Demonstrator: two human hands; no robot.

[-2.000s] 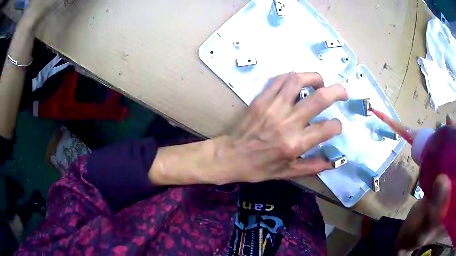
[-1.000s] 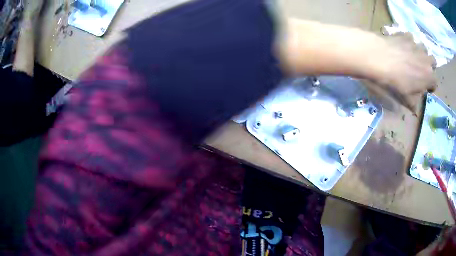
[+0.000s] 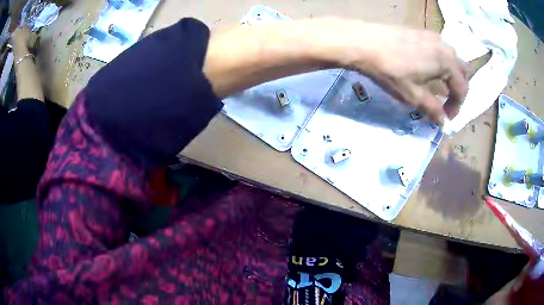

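Note:
My left hand [image 3: 417, 68] reaches across a white four-post plate [image 3: 373, 161]. Its fingertips pinch the lower end of a crumpled white cloth [image 3: 492, 62] by the plate's right corner. The plate's posts have small silvery tips; my hand and forearm cover part of its far side. My right hand [image 3: 507, 292], cut off at the lower right edge, holds a red squeeze bottle [image 3: 529, 289], also mostly cut off. Its thin red nozzle [image 3: 501, 215] points up-left, near the lower left corner of a plate with yellow residue around its posts [image 3: 513, 149].
Another four-post plate [image 3: 262, 113] touches the middle plate's left side, partly under my forearm. A further plate [image 3: 107, 39] lies at the upper left. Another person's hand [image 3: 22, 44] is at the far left. A dark stain [image 3: 456, 184] marks the board near the curved table edge [image 3: 334, 205].
My left hand has left the plate posts and moved to the cloth, which now reaches down to the plate. The nozzle has moved from a post tip to beside the yellow-marked plate. The view has shifted right.

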